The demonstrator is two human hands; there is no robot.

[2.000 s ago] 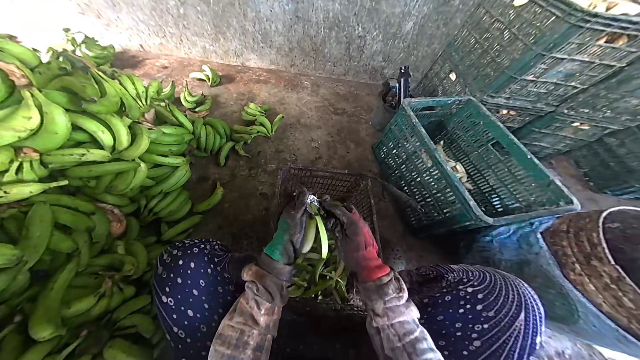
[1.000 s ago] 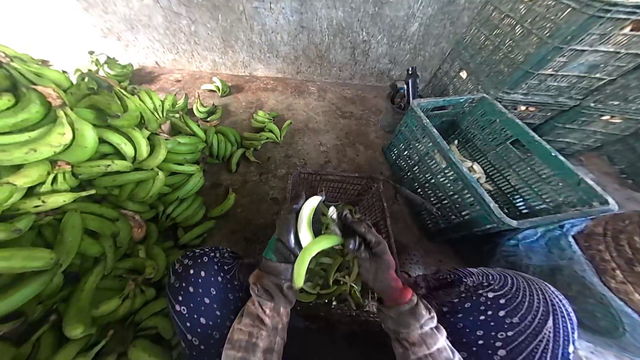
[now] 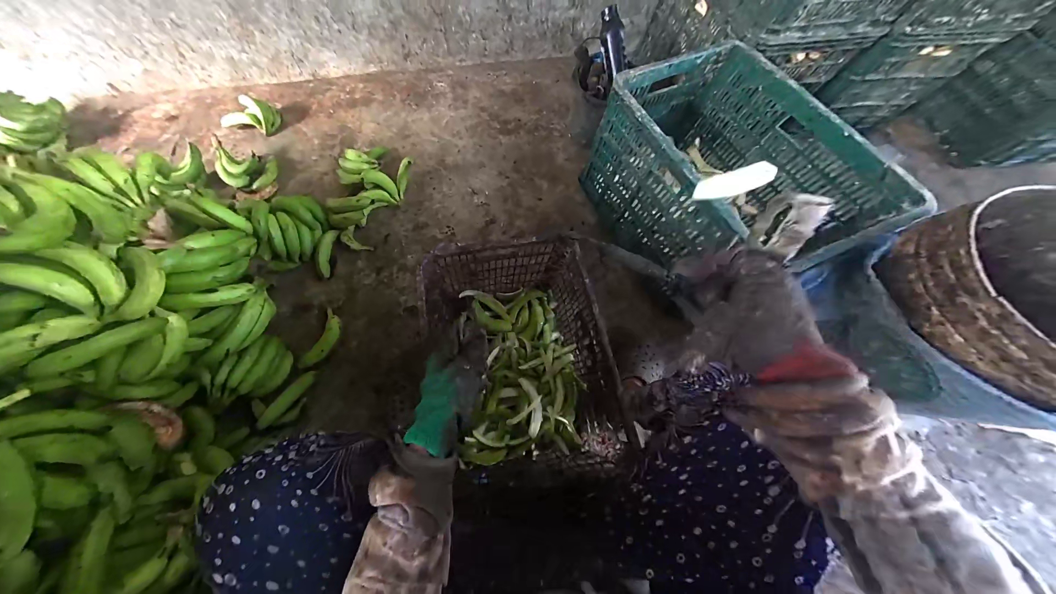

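My gloved right hand [image 3: 734, 289] is stretched to the near rim of a green plastic crate [image 3: 652, 157]. Just beyond its fingers a pale peeled plantain [image 3: 734, 181] shows over the crate, blurred; whether it touches the fingers cannot be told. My gloved left hand [image 3: 458, 371], with a green cuff, is at the left side of a dark plastic basket [image 3: 606, 346]; its fingers are blurred, and what they hold, if anything, is hidden. Green peels [image 3: 528, 388] lie in the basket between my knees.
Bunches of green plantains [image 3: 91, 280] are heaped at the left, with small bunches [image 3: 371, 181] on the floor. Stacked green crates [image 3: 899, 58] stand at the back right. A round brown container [image 3: 973, 280] is at the right, and a dark object [image 3: 612, 41] stands near the wall.
My right hand has moved from above the basket to the green crate at the right. The plantain with green peel on it, at my hands a second ago, is no longer there.
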